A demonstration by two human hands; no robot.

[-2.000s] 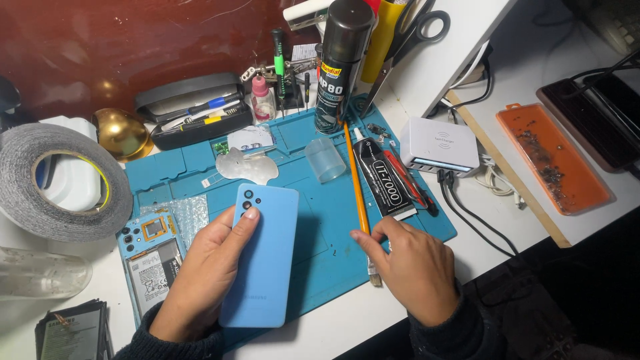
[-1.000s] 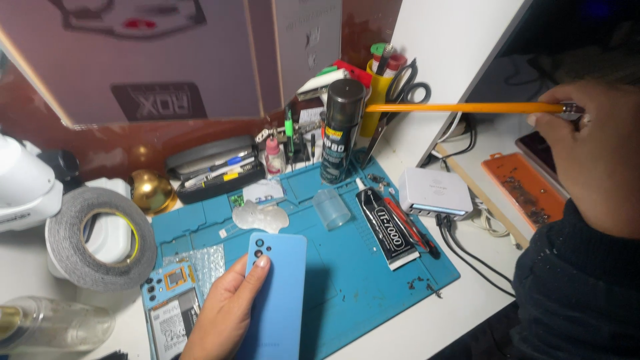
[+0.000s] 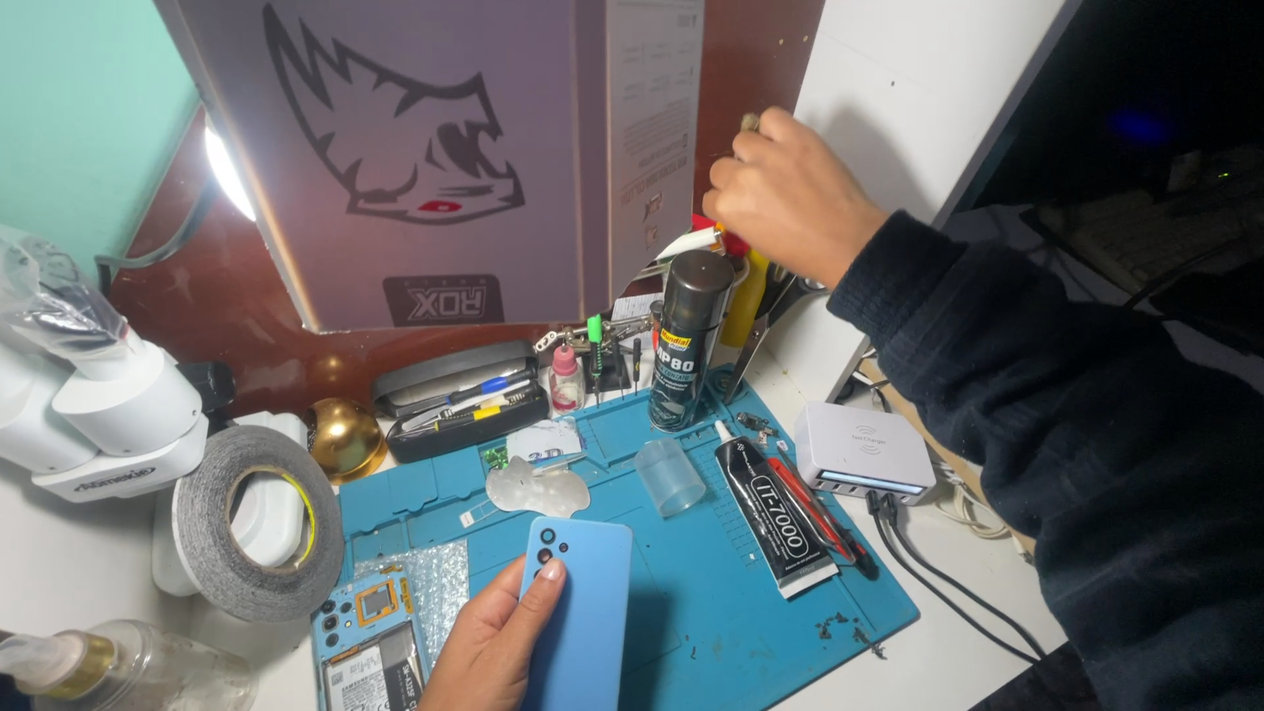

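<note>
My left hand (image 3: 499,632) holds a light blue smartphone (image 3: 585,617) upright in front of the mat, its camera side facing me and my thumb beside the lenses. My right hand (image 3: 795,193) is raised at the upper right, closed around a brush whose ferrule end (image 3: 750,121) sticks out above the fingers; most of its handle is hidden. Below that hand stand a black spray can (image 3: 688,341) and scissors (image 3: 765,326). An opened blue phone (image 3: 367,632) with its battery exposed lies at the left on bubble wrap (image 3: 449,583).
The blue silicone mat (image 3: 721,632) bears a black glue tube (image 3: 775,518), a clear plastic cup (image 3: 670,479) and red-handled tweezers (image 3: 815,509). A white charger (image 3: 864,449) trails cables at right. A tape roll (image 3: 212,553), a microscope (image 3: 123,415) and a pump bottle (image 3: 128,671) stand left.
My right hand has lifted the orange-handled brush off the mat, where it lay earlier, and moved it up to the area behind the spray can. My left hand keeps the phone. The view has tilted up.
</note>
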